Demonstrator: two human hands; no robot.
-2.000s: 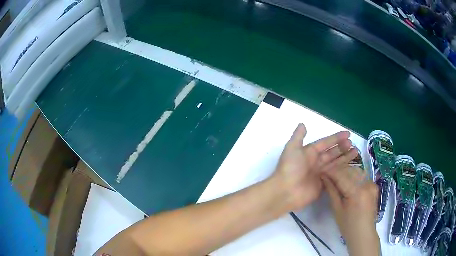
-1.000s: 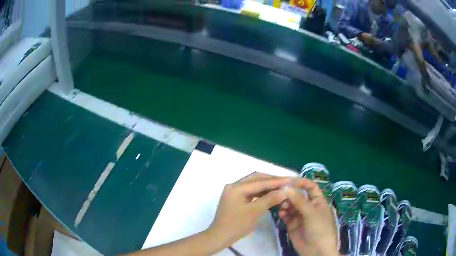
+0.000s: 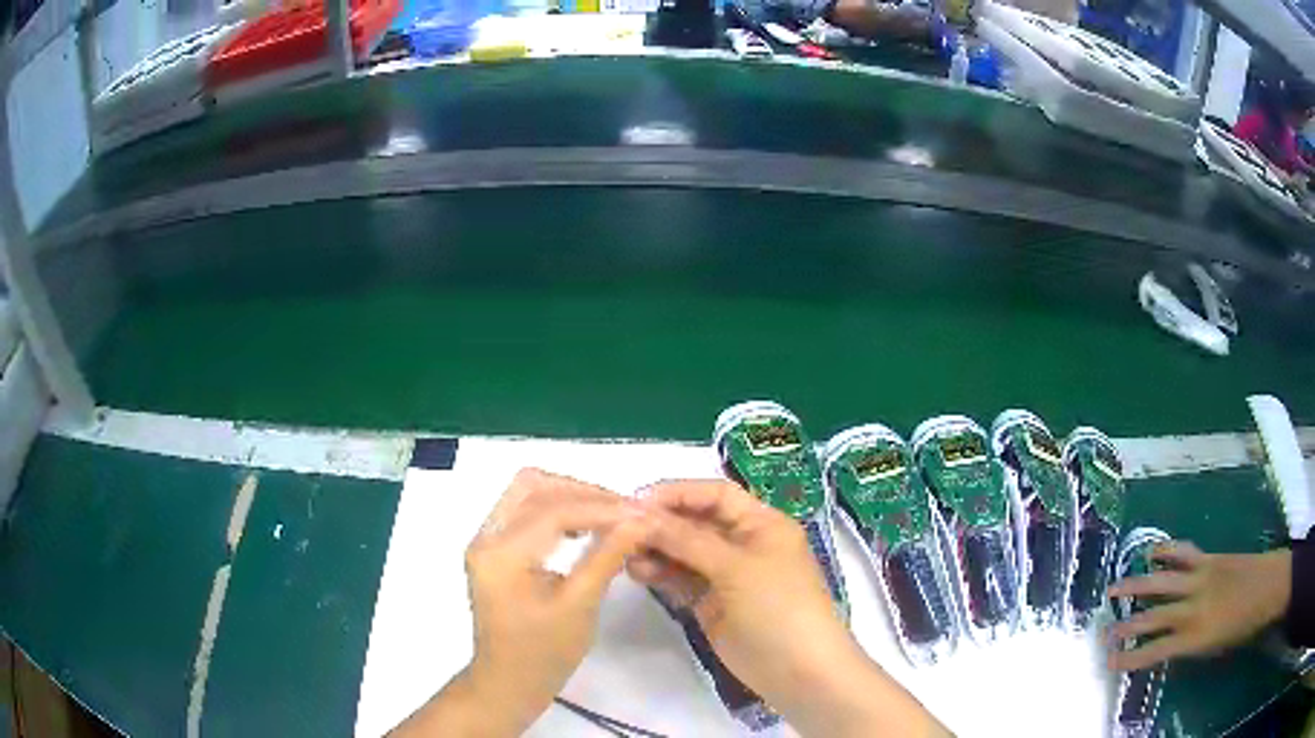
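Observation:
My left hand and my right hand are raised over the white work sheet. Their thumbs and forefingers meet at the tips; any small piece between them is too small to tell. An open device half lies partly hidden under my right hand, its dark narrow end showing. Another open device half stands out just beyond my right hand, with its green circuit board facing up. Dark tweezers lie on the sheet near the bottom edge, partly cut off.
Several open device halves lie in a row to the right. Another person's hand touches the rightmost one. The dark green conveyor belt runs behind the sheet, with white housing parts on it at right. Scuffed green bench at left.
The view has swung right and up. My hands have gone from palms turned and fingers spread to fingertips pinched together. Another person's hand has come into view at right.

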